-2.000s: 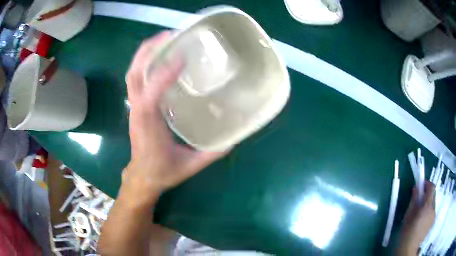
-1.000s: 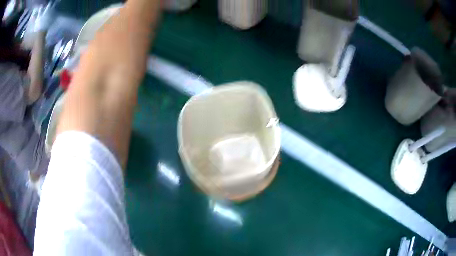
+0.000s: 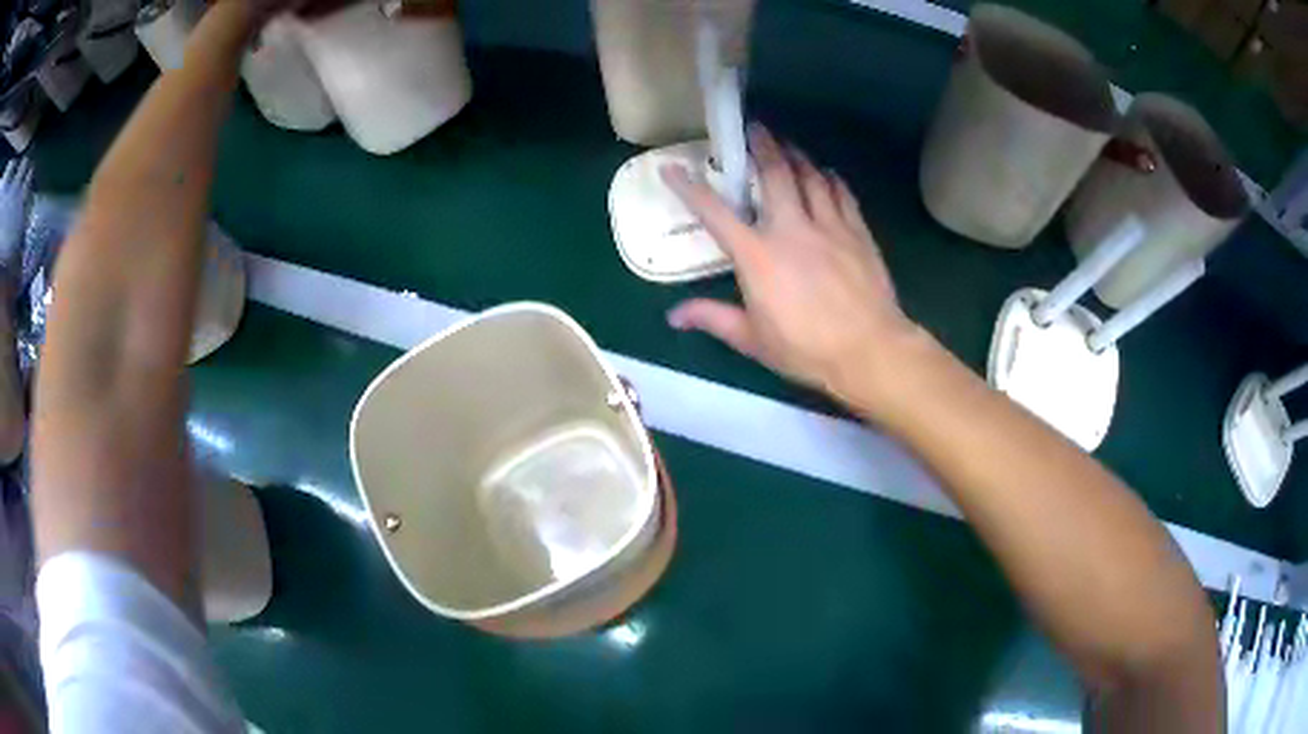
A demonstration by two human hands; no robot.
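Note:
A beige bucket (image 3: 430,416) stands upright on the green bench in front of me, its open top towards me, with a brown strap low on its right side. A white base with upright tubes (image 3: 653,237) lies beyond it. My right hand (image 3: 803,258) is over the right part of this base, fingers spread beside the tubes and not closed; whether it touches is unclear. My left arm reaches to the top left; my left hand (image 3: 280,7) is dark and cut off by the top edge, by another beige bucket (image 3: 387,79), its grip hidden.
A pale rail (image 3: 803,437) crosses the bench. Beyond it stand beige buckets (image 3: 1004,144) and another base with two tubes (image 3: 1062,373); a further base (image 3: 1259,445) is at the right edge. White tubes (image 3: 1262,667) lie bottom right. Part of a bucket (image 3: 230,552) shows beyond my left forearm.
My right hand has come into view over the base. My left arm has shifted left. The view has turned, so the front bucket and bases appear further left.

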